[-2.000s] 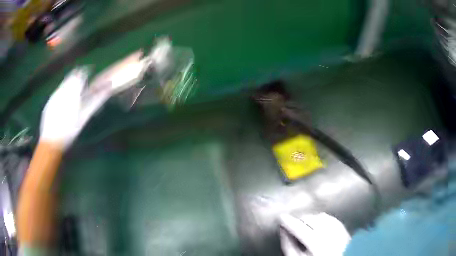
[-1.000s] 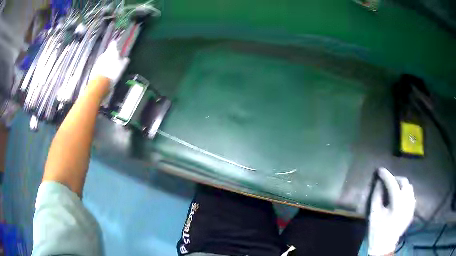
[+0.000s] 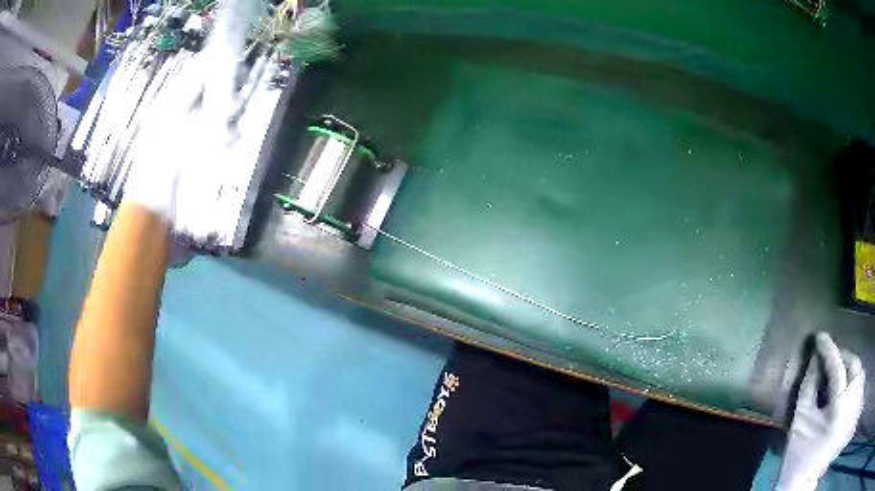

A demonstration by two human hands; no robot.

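My left hand (image 3: pixel 168 173) is a white-gloved, motion-blurred hand over the pile of silvery units (image 3: pixel 225 192) at the upper left; its fingers are too washed out to tell whether they grip one. Loose wires (image 3: pixel 297 34) stick out at the pile's far end. My right hand (image 3: pixel 827 412), in a white glove, rests near the bench's front edge at the lower right. Its thumb and fingers are partly curled, and no held thing can be made out clearly.
A green-rimmed solder spool (image 3: pixel 326 177) sits on its stand right of the pile. Solder wire (image 3: pixel 499 288) runs across the green mat (image 3: pixel 595 192). A yellow sponge (image 3: pixel 865 271) in a black holder is at the right edge. A fan (image 3: pixel 24 139) stands at far left.
The view has turned left, so the pile, spool and mat sit further right. My left hand is still at the pile, now over its near part. My right hand stays by the bench's right front.
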